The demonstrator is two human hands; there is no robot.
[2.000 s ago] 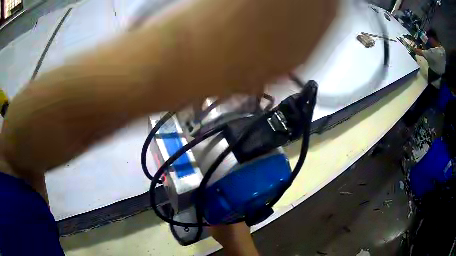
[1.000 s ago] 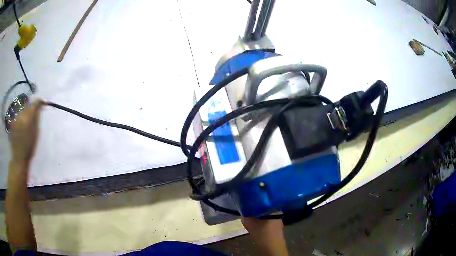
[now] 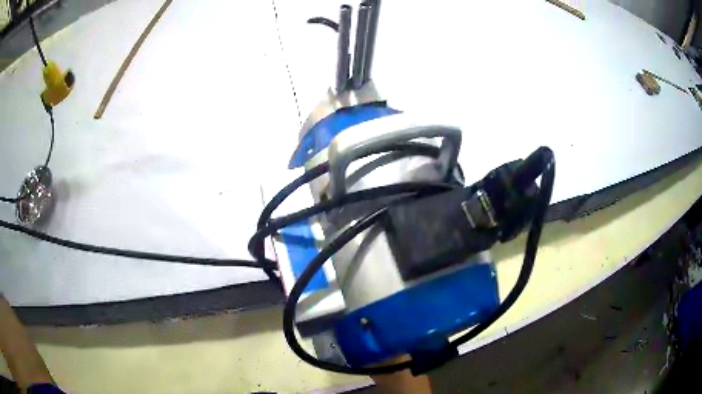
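The silver and blue straight knife cutting machine (image 3: 385,231) fills the middle, its metal carry handle (image 3: 392,138) facing me. Black power cord (image 3: 154,259) loops over the motor and runs out at the left edge. Upright metal rods (image 3: 356,46) stand at its far end. Only the wrist of my right hand (image 3: 402,380) shows below the motor; its fingers are hidden by the machine, so its hold cannot be told. My left forearm shows at the lower left edge, with the hand cut off by the picture. White marker paper (image 3: 192,185) tops the dark fabric lay (image 3: 185,302).
A yellow power socket (image 3: 57,83) hangs on a cord at the upper left, above a shiny round metal dish (image 3: 35,195). A narrow brown strip (image 3: 131,60) and a small brown block (image 3: 647,83) lie on the paper. The cream table edge (image 3: 169,350) runs in front.
My left hand has moved out past the left edge, and the cord now runs out there. The machine appears further left in the picture. The arm that crossed the view earlier is gone.
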